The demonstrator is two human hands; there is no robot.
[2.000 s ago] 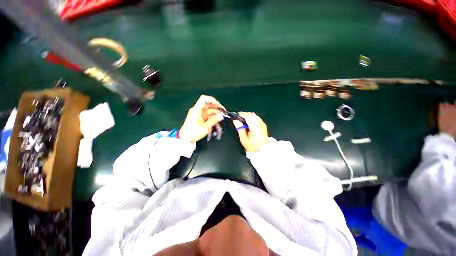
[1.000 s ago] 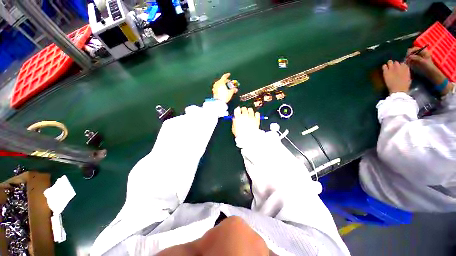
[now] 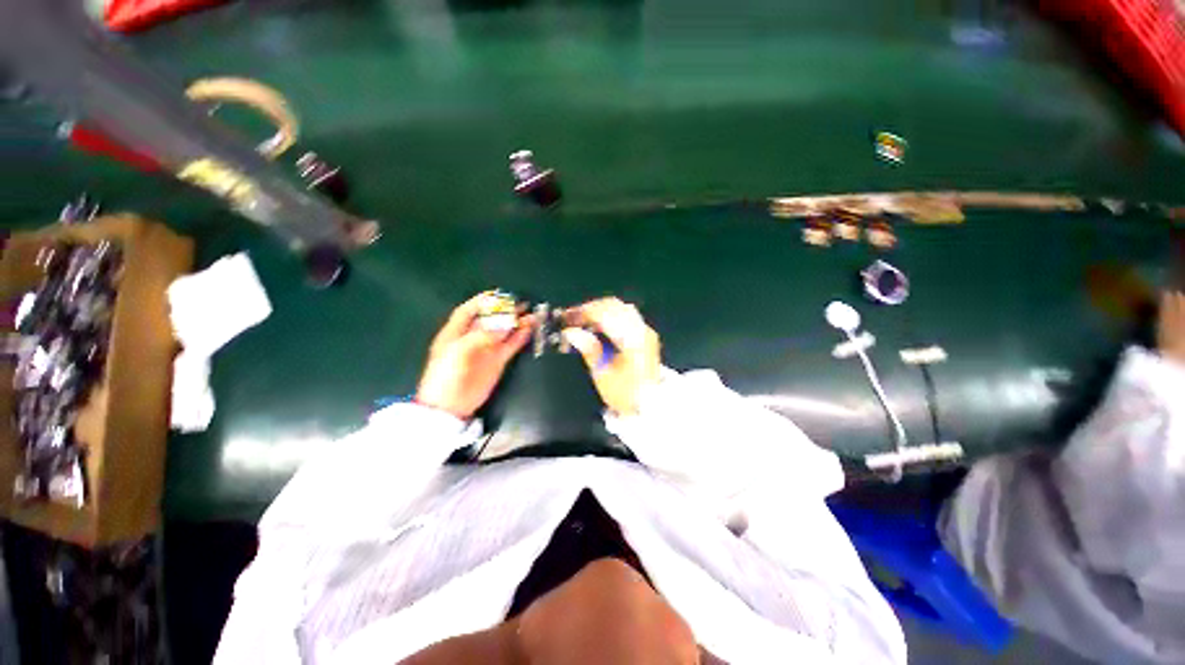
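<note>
My left hand (image 3: 471,353) and my right hand (image 3: 621,351) meet in front of my body, above the green surface. A small dark-and-silver part (image 3: 546,330) is between the fingertips of both hands; its details are blurred. A small yellowish-white piece (image 3: 498,312) shows at my left fingers. A bit of the blue pen-like tool (image 3: 606,353) shows in my right hand. A standing black unit with a shiny top (image 3: 533,179) is on the surface beyond my hands.
A cardboard box (image 3: 137,377) of metal parts and white sheets (image 3: 218,305) are at left. A grey post (image 3: 195,143) crosses the upper left. Copper pieces (image 3: 847,234), a ring part (image 3: 885,282) and a white pad (image 3: 842,316) lie right. A person's sleeve (image 3: 1128,455) is at far right.
My hands have come back from reaching over the surface and now meet near my body. The small colourful piece at my left hand came back with it. The view has turned and shifted.
</note>
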